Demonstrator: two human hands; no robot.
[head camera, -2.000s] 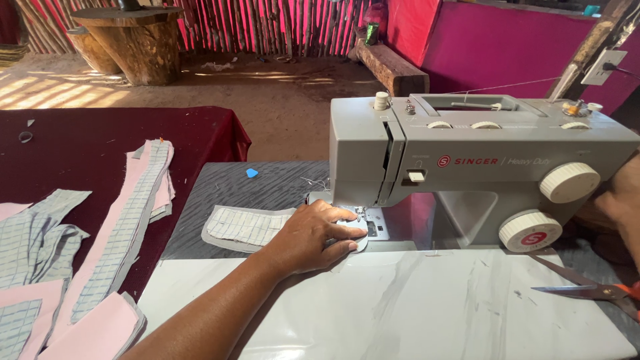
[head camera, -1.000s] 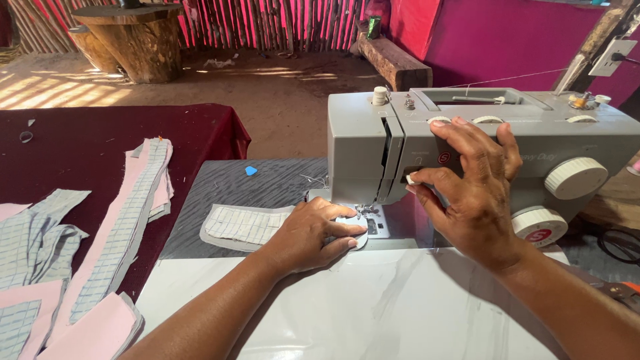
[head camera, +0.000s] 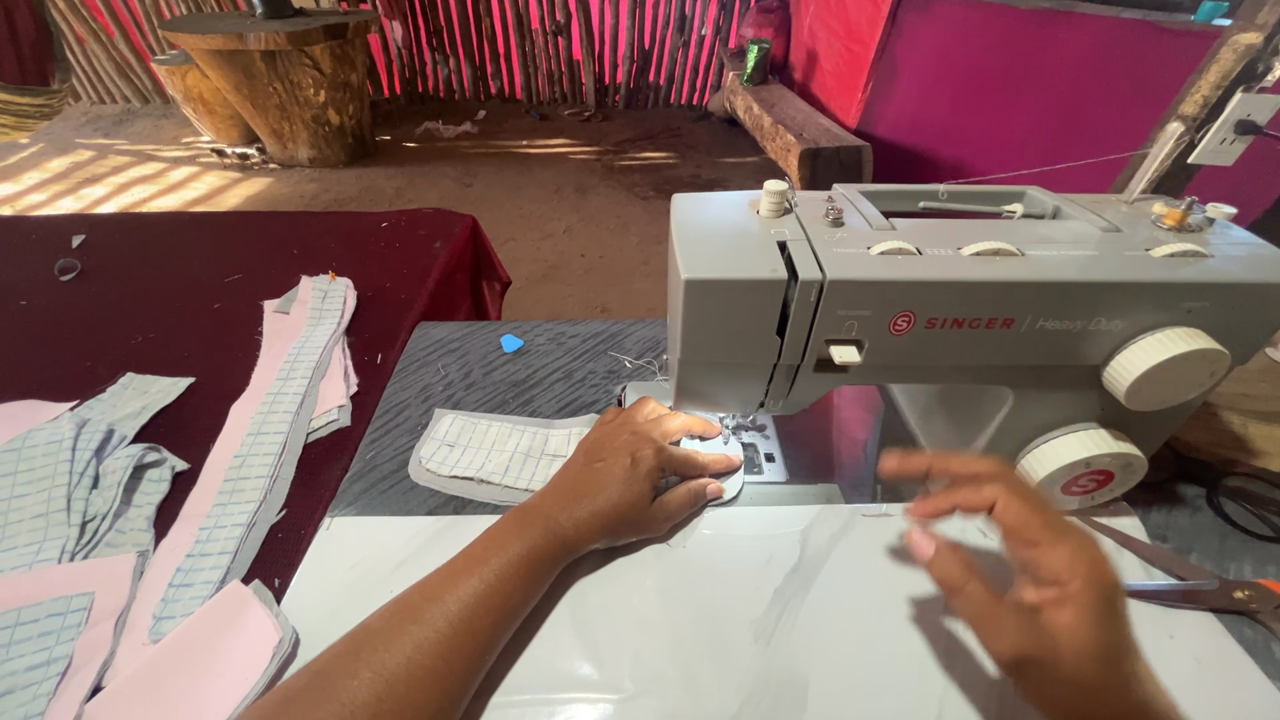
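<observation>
My left hand (head camera: 650, 470) lies flat on the right end of a light fabric piece (head camera: 505, 452) with a checked layer on top, pressing it down beside the presser foot (head camera: 727, 428) of a grey Singer sewing machine (head camera: 930, 290). The fingertips are close to the foot and the metal needle plate (head camera: 768, 455). My right hand (head camera: 1020, 570), blurred, hangs over the white marbled surface (head camera: 800, 610) with fingers apart and nothing in them. It is below the machine arm, left of the scissors (head camera: 1190, 590). The white reverse lever (head camera: 845, 353) is untouched.
Pink and checked fabric pieces (head camera: 250, 470) lie on a dark red tablecloth (head camera: 150, 330) at the left. A small blue piece (head camera: 512, 343) rests on the dark wood-grain surface (head camera: 410, 400). Loose thread (head camera: 640, 365) lies behind the foot. The handwheel (head camera: 1082, 468) is at the right.
One second ago my right hand was at the reverse lever; it has come off and moved down and right. My left hand stays on the fabric.
</observation>
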